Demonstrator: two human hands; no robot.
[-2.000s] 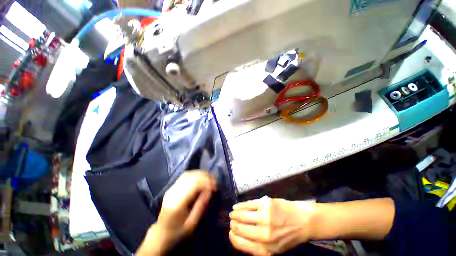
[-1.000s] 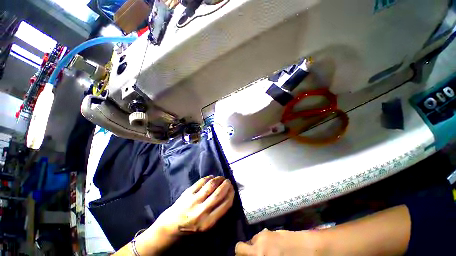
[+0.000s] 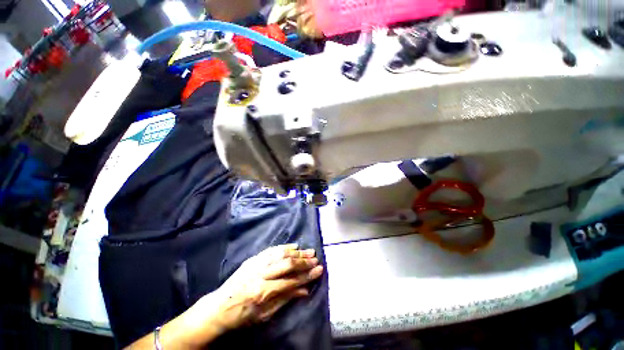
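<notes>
The dark garment piece (image 3: pixel 164 225) lies on the white machine table, its right edge running up to the presser foot (image 3: pixel 315 194). A shinier, wrinkled lining (image 3: pixel 256 225) lies on it just below the foot. My left hand (image 3: pixel 267 284) rests flat, palm down, on the cloth near its right edge, fingers pointing right and holding nothing. A bracelet is on the wrist. My right hand is not in view. The sewing machine head (image 3: pixel 410 123) stands over the cloth's far end.
Scissors with red-orange loops (image 3: pixel 453 217) lie under the arm, right of the cloth. Dark scraps (image 3: pixel 414 173) lie behind them. A teal tray (image 3: pixel 596 247) is at the right. A white lamp (image 3: pixel 104 99) hangs at left. A pink basket (image 3: pixel 383 12) and part of a person are behind.
My right hand has left the picture at the bottom. My left hand has moved up the cloth and flattened near its right edge. The view has shifted, showing the top of the machine arm.
</notes>
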